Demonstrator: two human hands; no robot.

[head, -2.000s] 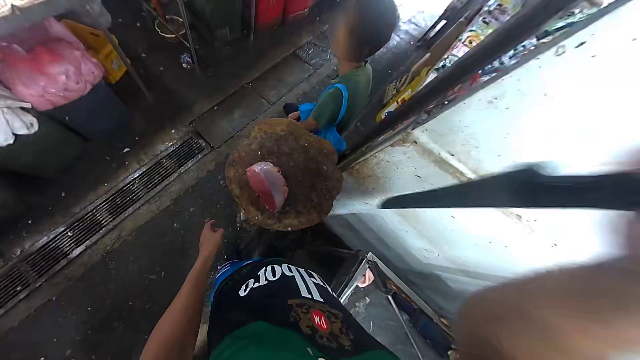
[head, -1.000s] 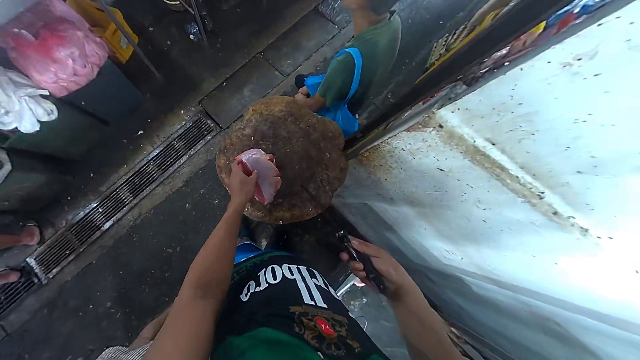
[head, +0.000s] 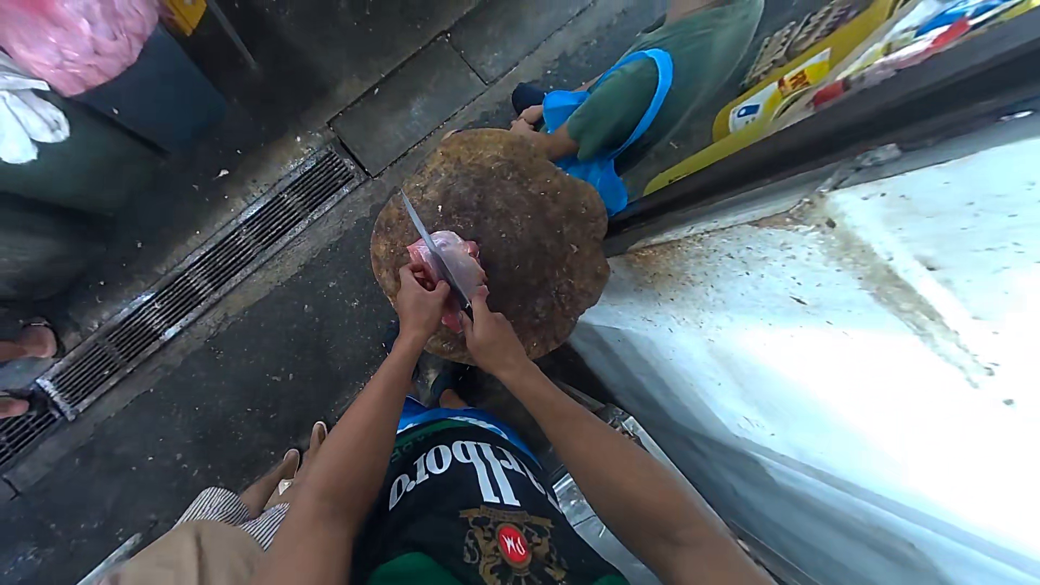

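A piece of raw meat lies near the left front part of a round wooden chopping block. My left hand grips the near left side of the meat with bent fingers. In my right hand is the dark handle of a knife, at the near edge of the block. The knife's narrow blade lies slanted across the top of the meat, its tip pointing away and to the left. Whether the edge has entered the meat cannot be told.
A person in a green shirt and blue apron is at the block's far side. A white wall panel borders the right. A metal floor drain runs along the left, with bins and a pink bag beyond. Another person's feet show below.
The knife in my right hand has come from the right side onto the meat. My left hand, low beside the block two seconds ago, took hold of the meat and still grips it.
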